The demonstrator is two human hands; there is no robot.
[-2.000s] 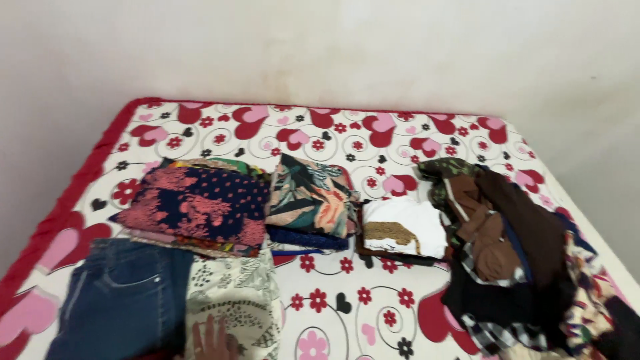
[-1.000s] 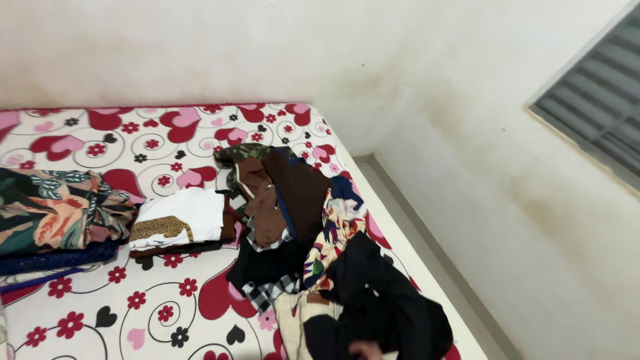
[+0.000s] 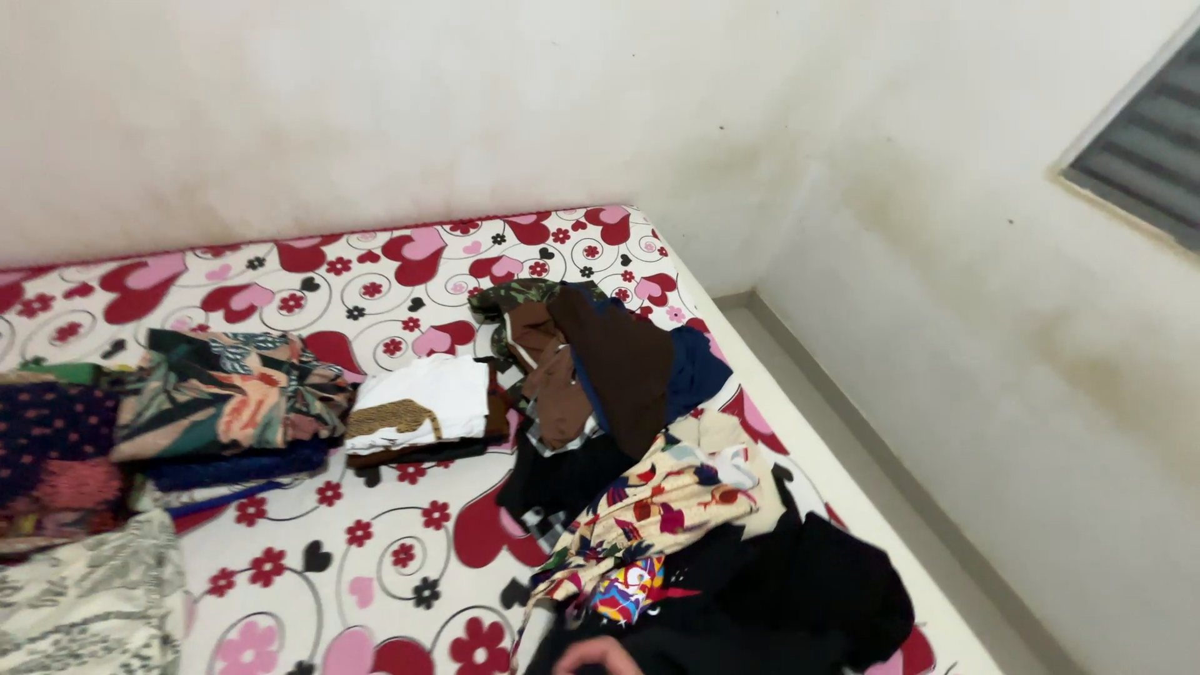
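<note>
At the bottom edge, the curled fingers of what seems to be my right hand touch a black garment with a multicoloured print; whether they grip it is unclear, as most of the hand is cut off. Behind the black garment lies a cream garment with a colourful pattern. Farther back are a dark brown garment, a brown one and a navy blue one, loosely heaped. Left of this heap sits a folded white garment with a leopard-print figure. My left hand is out of view.
A bed with a heart-and-flower sheet bears everything. Folded leaf-print fabric, dark blue and coral fabric and a pale patterned cloth lie at left. Walls stand behind and right; a louvred window is upper right.
The view has turned right since the earliest frame. The hand seen on the pale patterned cloth there is out of view now. The black garment's multicoloured print now shows.
</note>
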